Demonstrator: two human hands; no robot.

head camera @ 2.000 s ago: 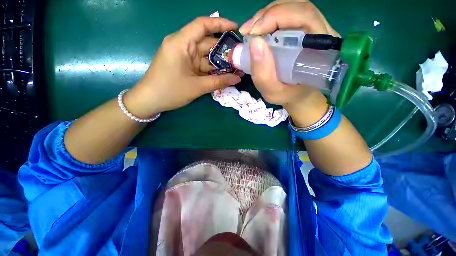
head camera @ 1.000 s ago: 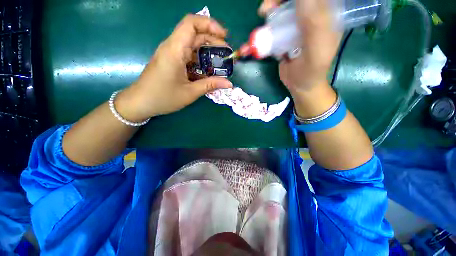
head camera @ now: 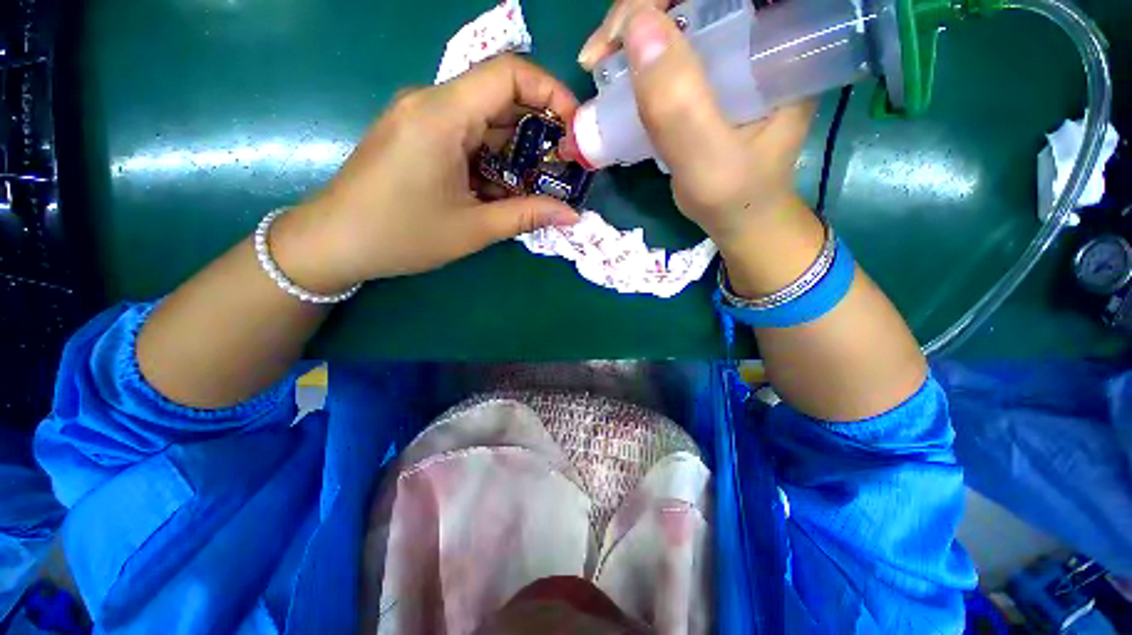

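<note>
My left hand (head camera: 428, 174) holds a small black device housing (head camera: 546, 161) between thumb and fingers, its open side with metallic parts showing. My right hand (head camera: 708, 137) grips a fat translucent glue dispensing syringe (head camera: 795, 56), tilted with its front end down to the left. The syringe's red-orange hub (head camera: 572, 149) is at the housing; the needle tip cannot be made out. A green adapter cap (head camera: 915, 56) sits at the barrel's rear, with a clear air hose (head camera: 1097, 106) curving from it.
A twisted tissue strip (head camera: 621, 258) with reddish marks lies on the dark green bench (head camera: 224, 273), its other end showing beyond my left hand. A crumpled white tissue (head camera: 1074, 168) and a round gauge (head camera: 1102, 263) are at the right. A black ribbed block (head camera: 37, 161) stands far left.
The syringe, held away from the housing and blurred a second ago, has moved left and its hub is back at the housing. The housing has tilted in my left hand. More tissue shows at the top.
</note>
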